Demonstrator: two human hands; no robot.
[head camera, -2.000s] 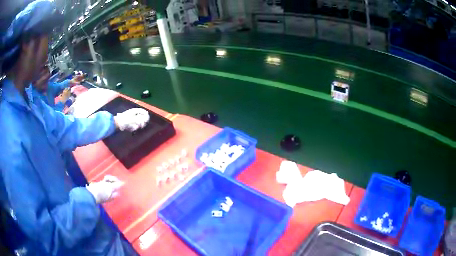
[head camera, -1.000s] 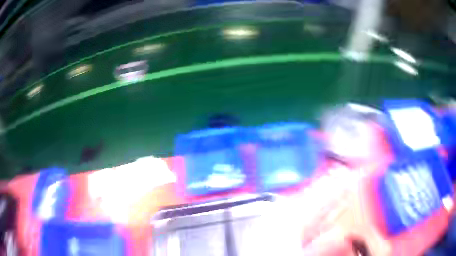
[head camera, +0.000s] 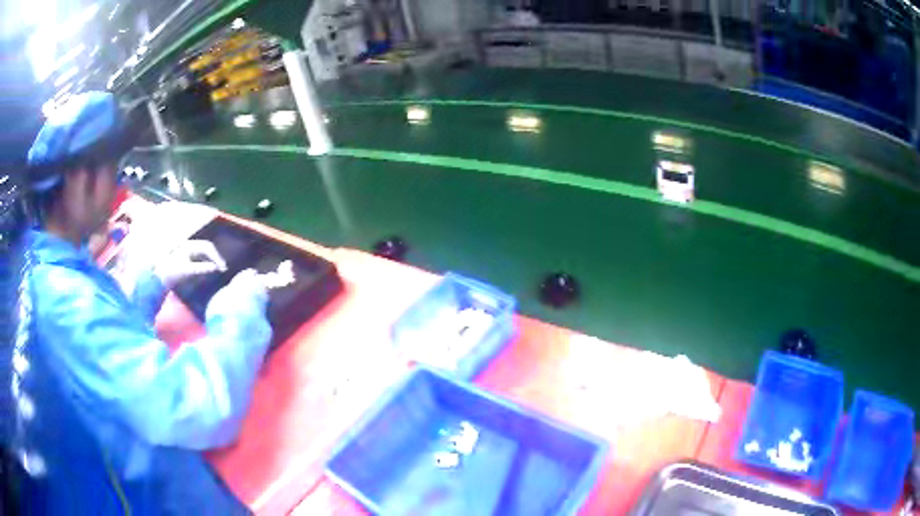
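Neither of my hands is in the picture. Nearest in front of me is a large blue bin (head camera: 378, 435), with a few small white moulded parts (head camera: 459, 443) on its floor. To its right, the steel tray (head camera: 656, 494) is cut off by the bottom edge, and only its far rim and part of its inside show. A small blue bin (head camera: 424, 338) with white parts stands behind the large bin.
A neighbour in blue (head camera: 131, 373) with white gloves works at the left over a black tray (head camera: 303, 287). A white cloth (head camera: 666, 383) lies behind the steel tray. Two small blue bins, one with white parts (head camera: 802, 393), one seemingly empty (head camera: 873, 443), stand at the right.
The view swung right, blurred, and came back left. The neighbour's two gloved hands are now close together over the black tray; two seconds ago one was over the red bench cover.
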